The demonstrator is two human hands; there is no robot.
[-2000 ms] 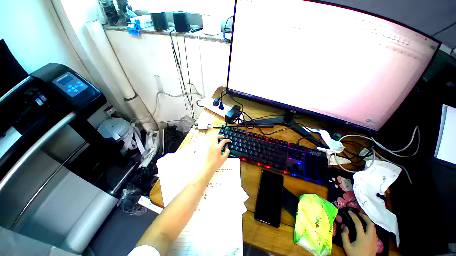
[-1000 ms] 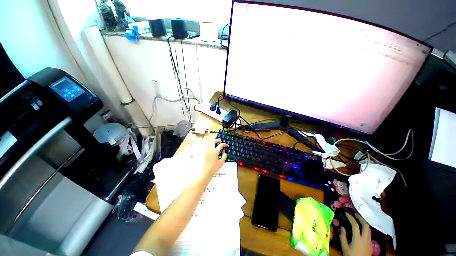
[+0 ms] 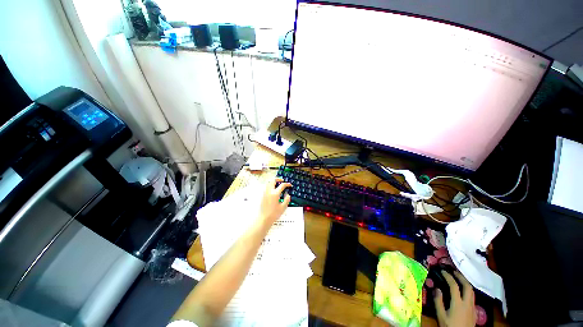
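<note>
My left hand (image 3: 275, 200) rests at the left end of the black backlit keyboard (image 3: 345, 199), fingers on its keys, holding nothing. My right hand (image 3: 458, 303) lies over the black mouse (image 3: 441, 278), which it partly hides, on the dark mouse pad with a pink pattern (image 3: 437, 240). The large monitor (image 3: 415, 83) shows a mostly white document too washed out to read. White paper sheets (image 3: 275, 274) lie under my left forearm, some with printed or written lines.
A black smartphone (image 3: 341, 258) and a yellow-green packet (image 3: 399, 288) lie below the keyboard. A power strip (image 3: 271, 142) and tangled cables (image 3: 461, 189) are behind it. Crumpled white paper or cloth (image 3: 477, 245) is beside the pad. A large machine with a blue touchscreen (image 3: 88, 114) stands left.
The whole view has shifted slightly since the oldest frame. Both hands stay in the same places on the keyboard and mouse.
</note>
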